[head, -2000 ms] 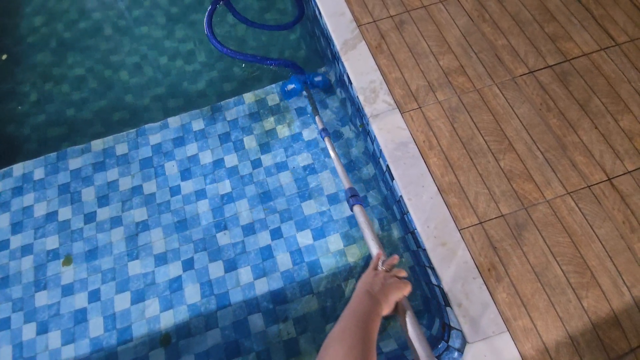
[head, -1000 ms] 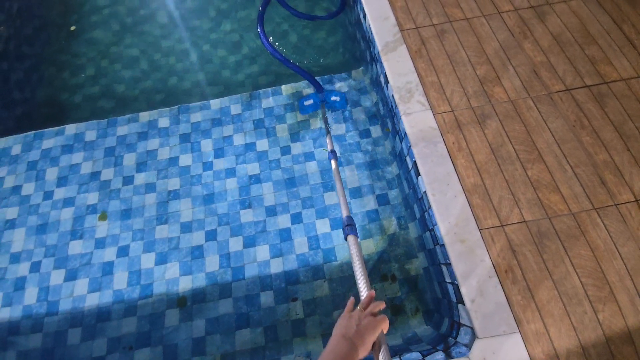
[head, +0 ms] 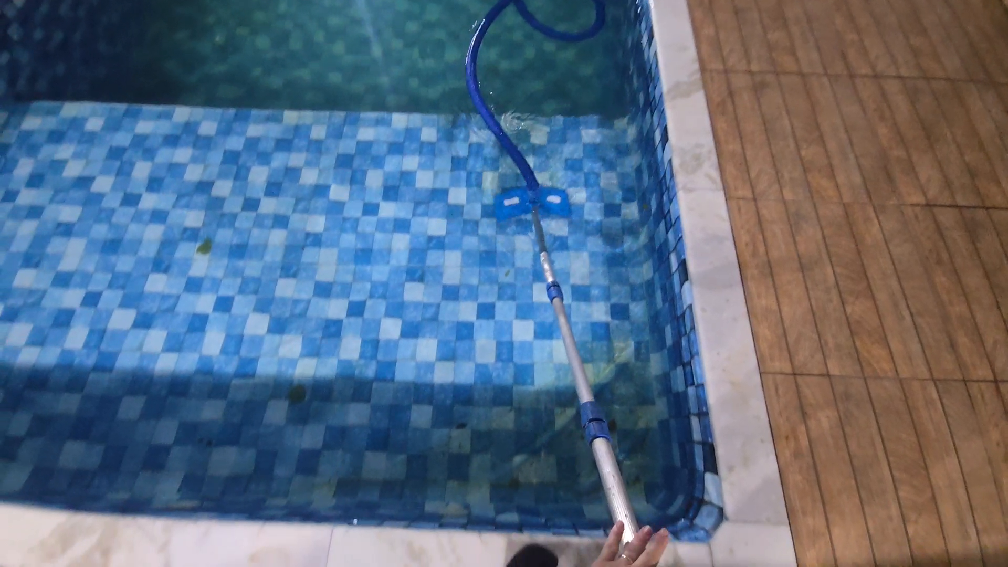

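Observation:
My left hand (head: 634, 546) is at the bottom edge, its fingers around the aluminium telescopic pole (head: 570, 339), with a ring on one finger. Blue locking collars join the pole's sections. At the far end, a blue pool vacuum head (head: 533, 201) lies underwater above the shallow tiled floor. A blue hose (head: 475, 83) runs from it toward the deep part and curls at the top. My right hand is out of view.
Pale stone coping (head: 728, 315) borders the pool on the right and along the bottom. Wood-look decking (head: 858, 260) lies beyond it. Leaf-like debris (head: 205, 247) dots the pool floor. A dark rounded thing (head: 534, 556), possibly a shoe tip, shows at the bottom.
The vacuum head has come back from the edge of the shallow floor toward me, the hose trailing behind. My hand stays on the pole and now sits lower in view.

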